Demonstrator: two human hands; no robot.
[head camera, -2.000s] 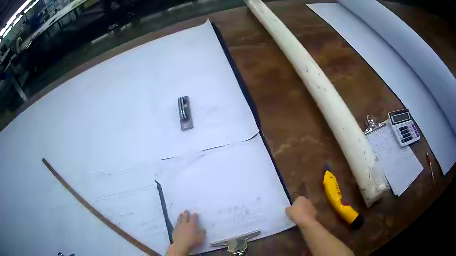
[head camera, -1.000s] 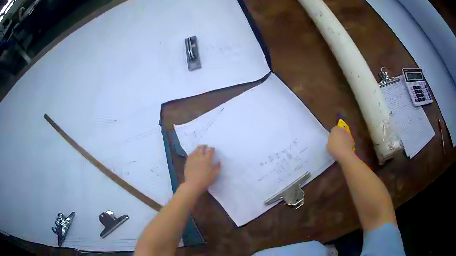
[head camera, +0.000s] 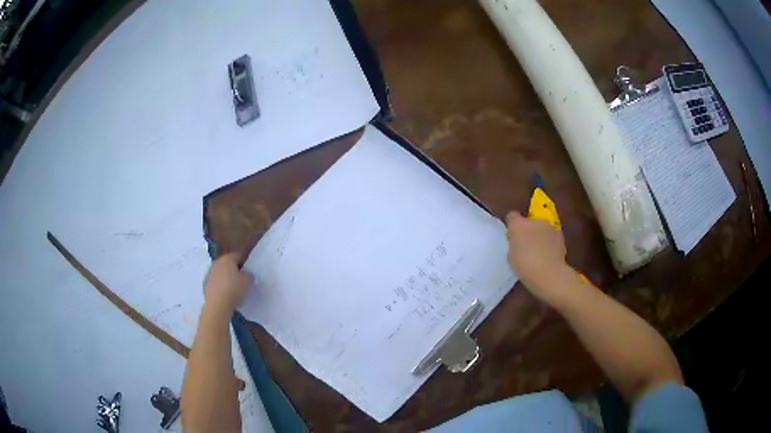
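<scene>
The cut bundle (head camera: 363, 262), topped with white paper with printed marks, lies turned at an angle in the notch of the main lay (head camera: 152, 161). Its upper corner is close to the lay's corner. A silver clamp (head camera: 455, 342) grips its lower right edge. My left hand (head camera: 226, 283) holds its left corner. My right hand (head camera: 534, 254) holds its right corner; some fingers are hidden. The yellow cutter (head camera: 544, 207) lies on the table, partly hidden behind my right hand.
A long white roll (head camera: 583, 135) lies right of the cutter. Beyond it are a clipped written sheet (head camera: 676, 169), a calculator (head camera: 697, 103) and a thin pen (head camera: 749, 199). A brown strip (head camera: 118, 296) and clips (head camera: 243, 91) lie on the lay.
The bundle has come away from the lay's cut edges and turned. My left hand has moved from the top of the paper to the left corner. The view has also shifted.
</scene>
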